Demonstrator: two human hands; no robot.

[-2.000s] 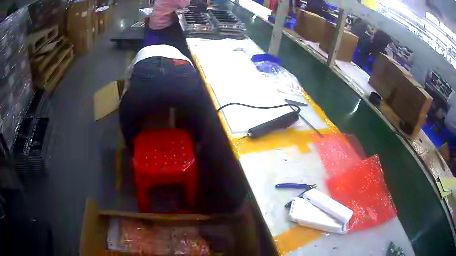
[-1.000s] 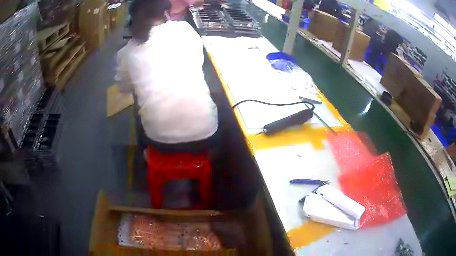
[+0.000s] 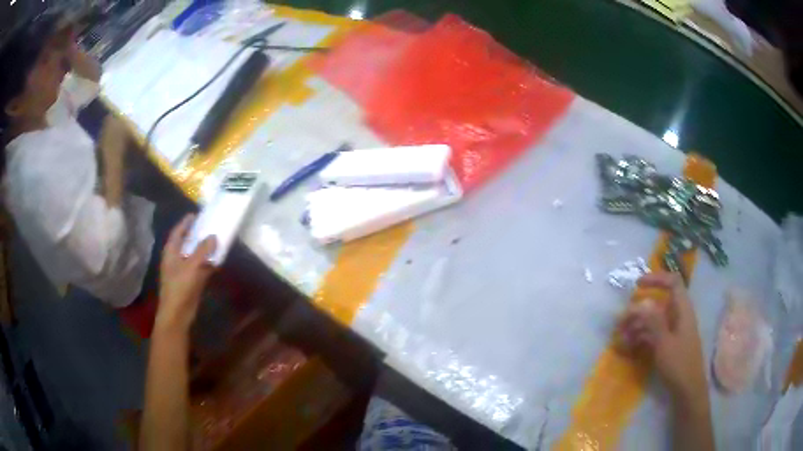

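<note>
My left hand [image 3: 187,255] holds a white housing shell [image 3: 224,216] at the bench's near edge; a small green circuit board [image 3: 239,181] shows at the shell's far end. My right hand [image 3: 653,321] is low over the orange tape at the right, fingers curled; whether it holds something small cannot be told. A pile of green circuit boards [image 3: 660,201] lies just beyond it, with small white plastic pieces [image 3: 627,273] beside its fingers. More white housing shells [image 3: 387,189] lie at the centre, next to blue-handled side cutters [image 3: 304,173].
Red bubble bags [image 3: 467,88] lie behind the shells. A dark stick-shaped tool [image 3: 231,99] with a black cord lies at the left. A bag with a pink lump [image 3: 740,342] is at the far right. A person in white [image 3: 66,189] sits at the left. An open carton [image 3: 264,392] stands below the bench.
The view has swung right and down over the bench. Both hands have come into view, the left with a white shell. The board pile and pink bag now show.
</note>
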